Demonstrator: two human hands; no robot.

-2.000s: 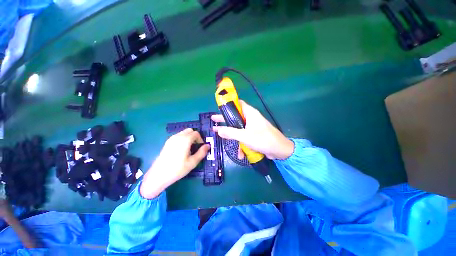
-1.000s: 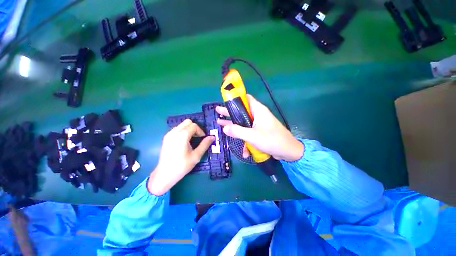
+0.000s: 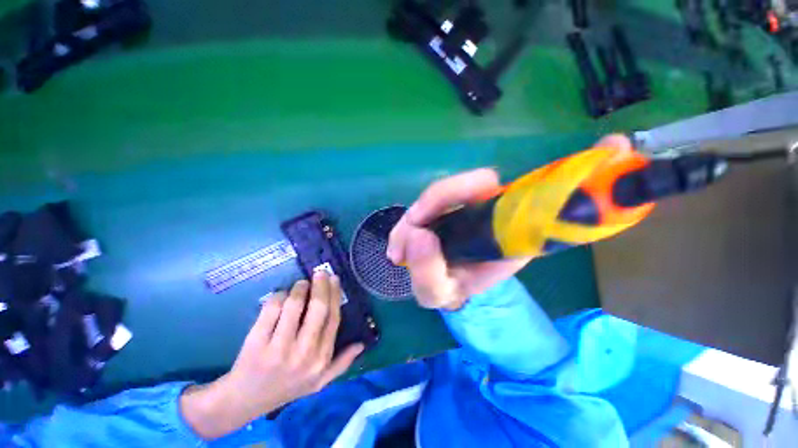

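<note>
The black bracket unit point(image 3: 306, 229) lies tilted on the green surface, one ribbed arm pointing left. My left hand point(image 3: 293, 346) rests on its middle and lower part, fingertips at a white patch, thumb at its lower edge. My right hand point(image 3: 455, 236) holds the yellow-orange and black electric screwdriver point(image 3: 547, 206) roughly level, its cord end to the right. The driver tip is hidden by my fingers. The round grey mesh dish point(image 3: 382, 262) sits between the bracket and my right hand.
A pile of black parts with white patches point(image 3: 52, 297) lies at the left. Other bracket units point(image 3: 455, 52) lie across the far belt. A brown carton point(image 3: 691, 254) stands at the right, with a pale rail point(image 3: 726, 120) behind it.
My right hand has swung the screwdriver from steep to nearly level, raising it nearer the camera. My left hand now lies flatter on the bracket, which has turned. The view has shifted right.
</note>
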